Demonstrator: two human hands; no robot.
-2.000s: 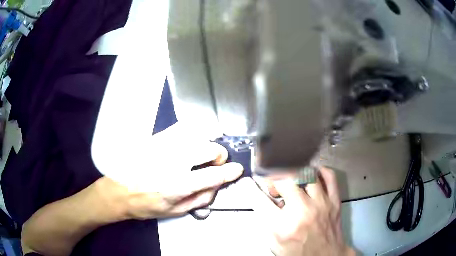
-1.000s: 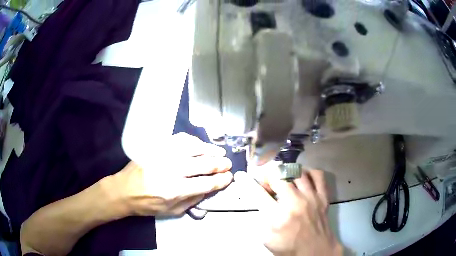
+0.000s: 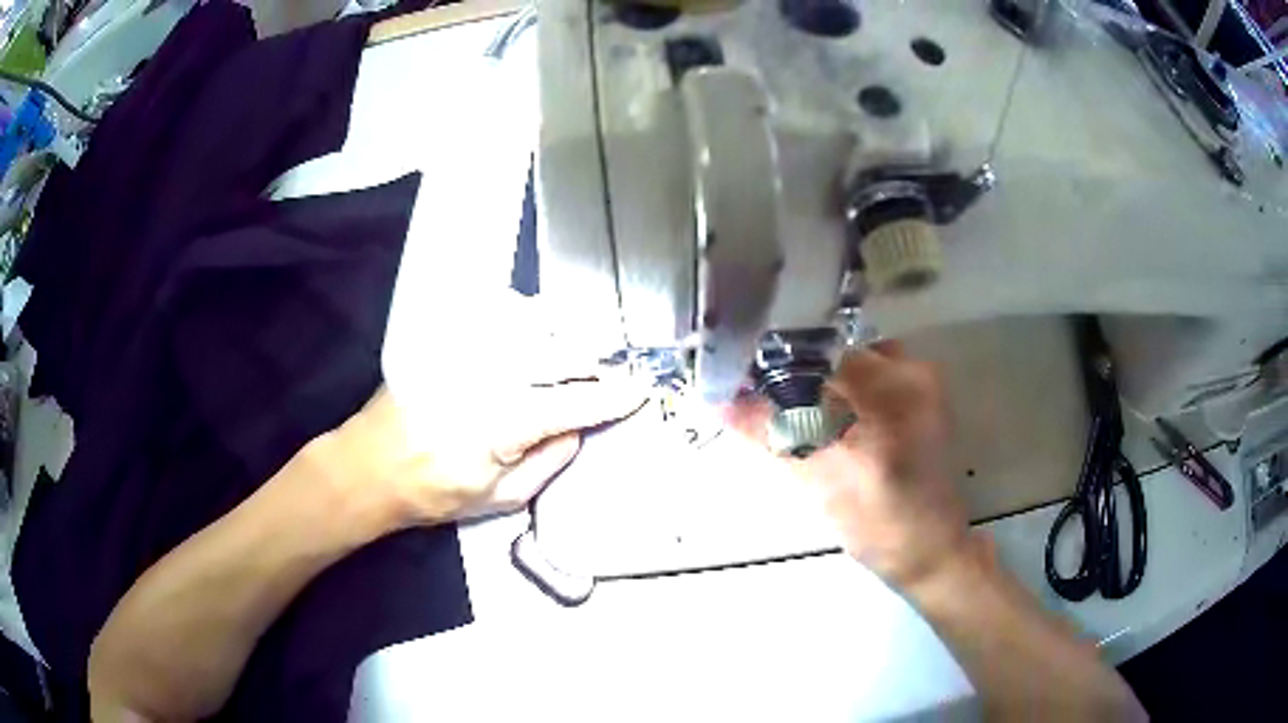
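Observation:
The sewing machine head (image 3: 650, 212) stands over the white table. Its presser foot and needle (image 3: 657, 370) show small and glare-lit below it. My left hand (image 3: 495, 438) lies flat just left of the foot, washed out by the lamp; any cloth under it is hidden. A thin strip of dark cloth (image 3: 526, 233) shows beyond it beside the head. My right hand (image 3: 883, 438) is blurred, fingers bent, right of the foot behind the thread tension knob (image 3: 798, 424); whether it holds anything is hidden. Dark cut cloth (image 3: 269, 311) is spread at the left, under my left forearm.
Black-handled shears (image 3: 1099, 523) lie under the machine arm at the right, with small red-handled snips (image 3: 1198, 466) beside them. A second tension knob (image 3: 900, 252) sticks out from the head. The table's front edge curves at the lower right.
My right hand has lifted and moved away from the table front toward the machine. The dark cloth seen between my hands near the foot no longer shows. My left hand has shifted slightly away from me.

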